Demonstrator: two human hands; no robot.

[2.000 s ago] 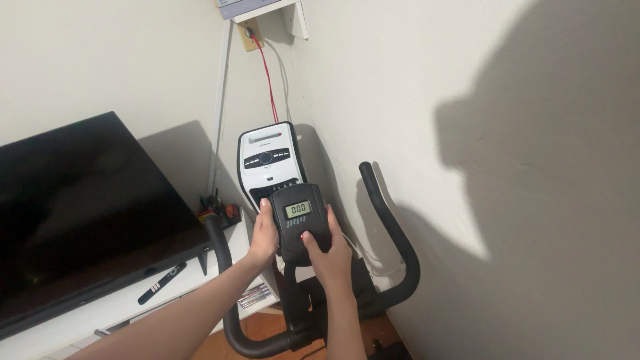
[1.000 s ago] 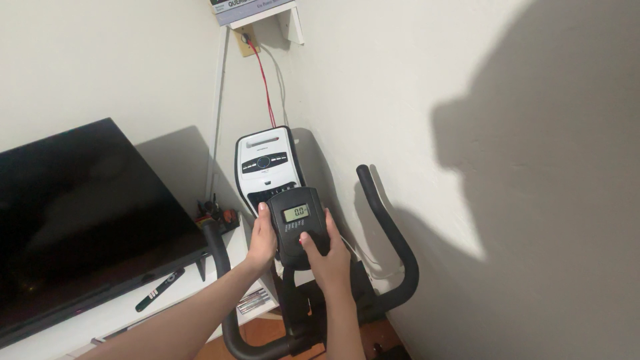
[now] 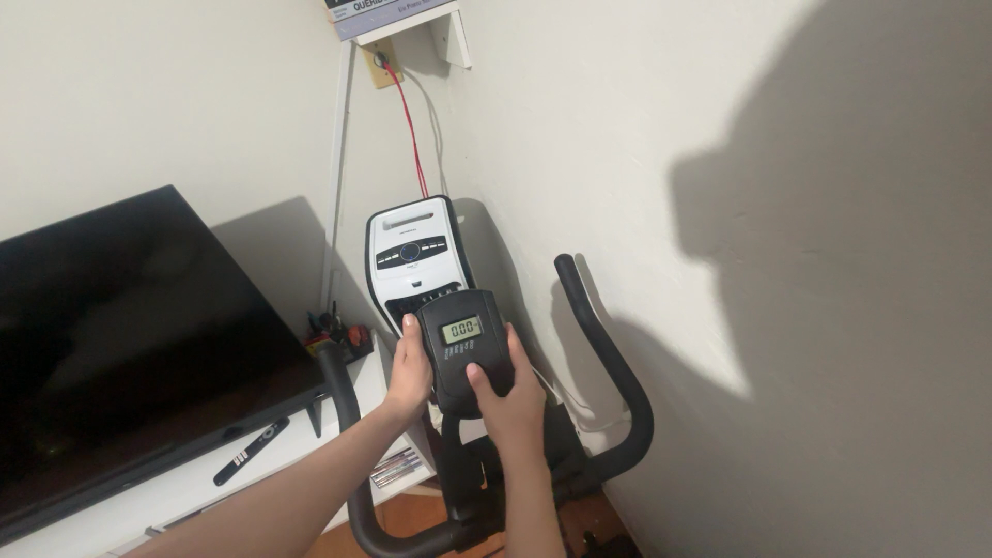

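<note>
A black exercise-bike monitor (image 3: 465, 395) with a small lit display sits between my hands, above the bike's black handlebar (image 3: 608, 353). My left hand (image 3: 409, 372) grips its left side, the thumb along the edge. Around the right side is my right hand (image 3: 511, 395), its thumb on the front below the display and its fingers at the edge. The monitor seems to be on the bike's post, though the joint is partly hidden. The fingers behind it cannot be seen.
Behind the monitor stands a white and black appliance (image 3: 418, 271). A television (image 3: 139, 349) and a remote control (image 3: 250, 452) are on the white stand (image 3: 310, 457) at left. A red cord (image 3: 411, 128) hangs from the wall outlet (image 3: 381, 66), under a shelf with books (image 3: 387, 17).
The digits on the monitor's display have changed. Both hands have stayed on the monitor, with the right thumb on its front.
</note>
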